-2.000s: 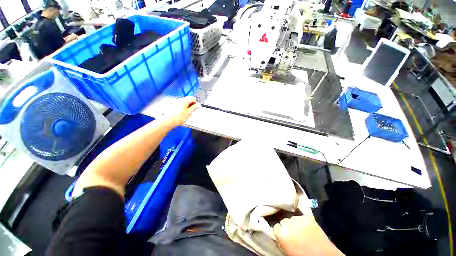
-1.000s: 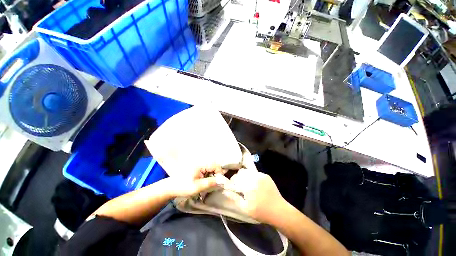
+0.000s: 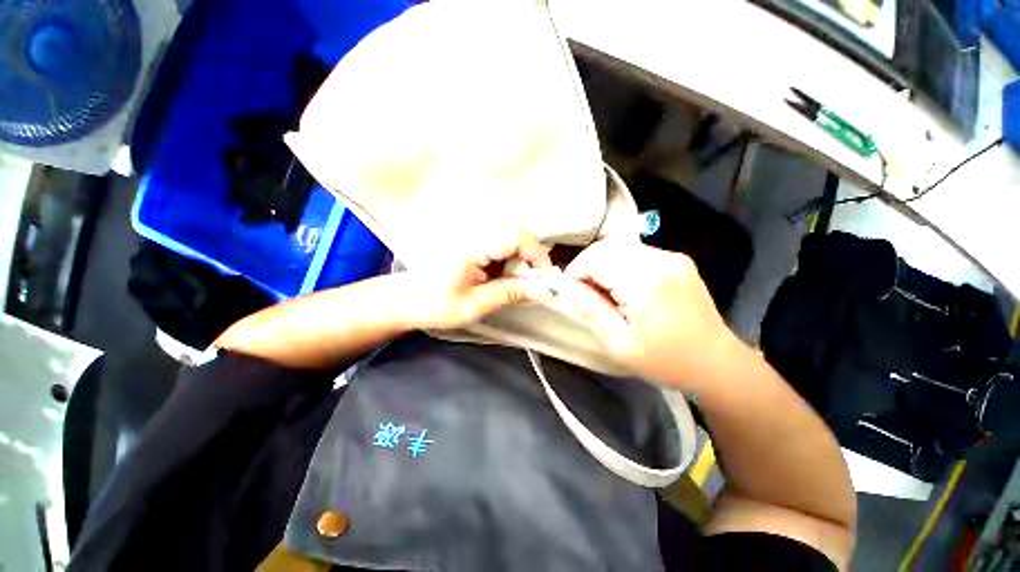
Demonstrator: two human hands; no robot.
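Note:
A cream handbag [image 3: 470,123] lies on my lap, its broad flap raised away from me. Its narrow strap [image 3: 610,447] loops down over the dark apron at the right. My left hand [image 3: 481,285] pinches the edge of the bag's mouth from the left. My right hand [image 3: 649,296] grips the same edge from the right, its fingertips close to those of my left hand. A small blue-white patch [image 3: 650,222] shows on the side strap tab. The bag's inside is mostly hidden by my hands. I cannot tell whether a small tool is between my fingertips.
Green-handled snips [image 3: 833,121] lie on the white table edge [image 3: 744,84] at the upper right. A blue crate [image 3: 185,190] with black pieces stands at the left, beside a blue fan [image 3: 67,67]. Black pieces with metal wires [image 3: 861,335] are piled at the right.
My left hand has come from the table edge to the bag and joined my right hand at its mouth. The view has tipped down towards my lap, and the sewing machine has left it.

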